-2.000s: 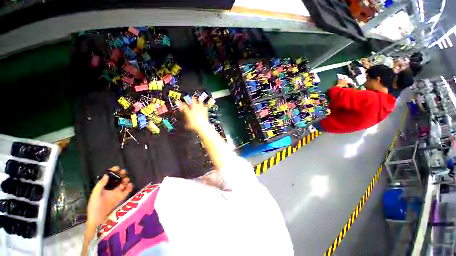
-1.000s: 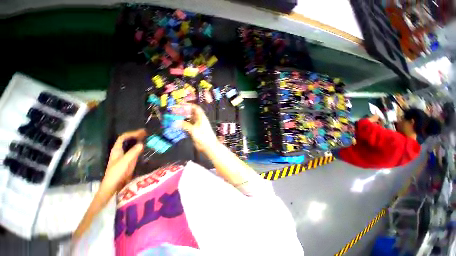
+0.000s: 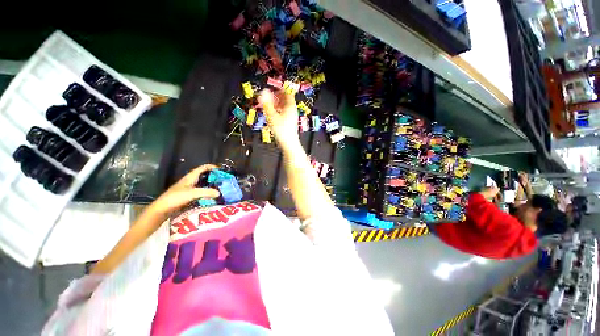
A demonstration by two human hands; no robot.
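My left hand holds a small black part, mostly hidden by my fingers, with blue and teal binder clips at it. My right hand reaches to the near edge of a heap of loose coloured binder clips. Its fingertips are beside pink and yellow clips; whether it grips one is unclear. The black compartment tray lies under the clips and my hands. A few clipped parts stand at its right side, partly behind my right forearm.
A white tray with rows of black parts is at the left, with clear plastic film beside it. Stacked trays of clipped parts stand at the right. A raised shelf runs above. A person in red is beyond.
The view has turned. Blue and teal clips, earlier near my right hand, are now at the black part in my left hand. My right hand has moved away to the loose clips.
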